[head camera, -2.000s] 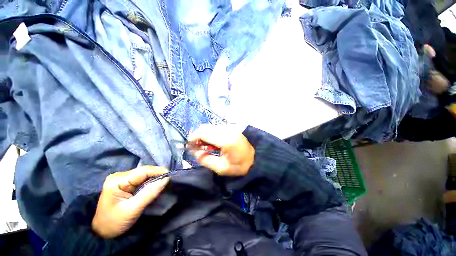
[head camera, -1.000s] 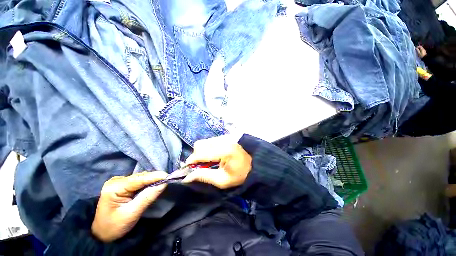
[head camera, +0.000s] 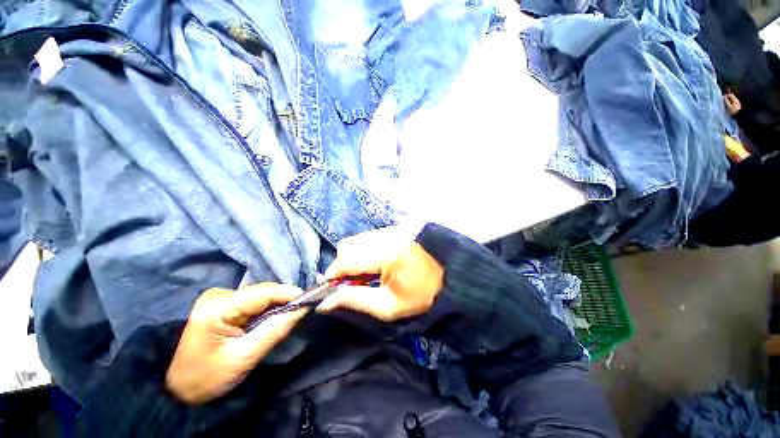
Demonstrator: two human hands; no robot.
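Observation:
A large blue denim garment (head camera: 162,197) lies over my lap and the table edge, with a dark stitched edge and a small white tag at upper left. My left hand (head camera: 235,334) pinches the garment's narrow hem between thumb and fingers. My right hand (head camera: 385,274) is close beside it and holds small snips (head camera: 352,281) with a red grip. The snips' blades point left and lie at the hem, near my left fingertips. Whether the blades are closed is too small to tell.
Faded denim garments (head camera: 342,201) lie beyond my hands on the white table (head camera: 479,145). More denim (head camera: 629,111) hangs over its right edge. A green perforated crate (head camera: 599,295) stands on the floor, with a dark denim heap (head camera: 718,415) at lower right. A person's hand and dark sleeve show at far right.
Since two seconds ago, my right hand has turned and brought the snips down to the hem by my left fingers. In the last second both hands have shifted slightly right in the picture, with the whole view.

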